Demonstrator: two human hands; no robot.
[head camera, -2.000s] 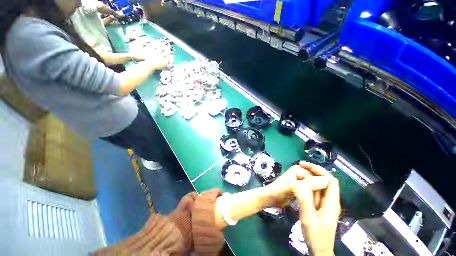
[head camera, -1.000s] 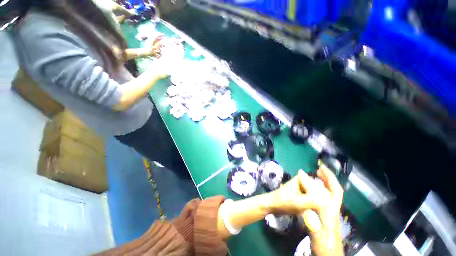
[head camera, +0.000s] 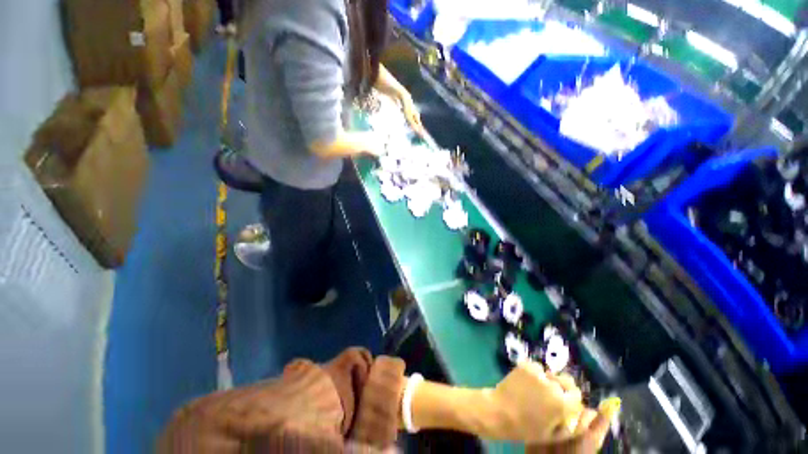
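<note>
My left hand (head camera: 536, 403) reaches in at the bottom centre, blurred, with curled fingers. My right hand (head camera: 598, 428) is beside it, mostly cut off by the bottom edge. The fingers of both hands are close together, and I cannot tell whether they hold anything. Just beyond them, black housings with white discs (head camera: 512, 308) lie on the green bench (head camera: 399, 235). All-black housings (head camera: 508, 255) lie farther up. A heap of pale motor plates (head camera: 421, 182) lies beyond those.
A screw feeder (head camera: 682, 403) stands at the lower right. A dark channel with rails runs beside the bench. Blue bins of pale parts (head camera: 678, 124) and black parts (head camera: 709, 275) stand beyond it. A person in grey (head camera: 297, 97) works at left, with cardboard boxes (head camera: 97, 177) behind.
The view has swung, so the bench appears farther right and more bins and floor show. My hands sit lower in the picture, the right one now mostly cut off.
</note>
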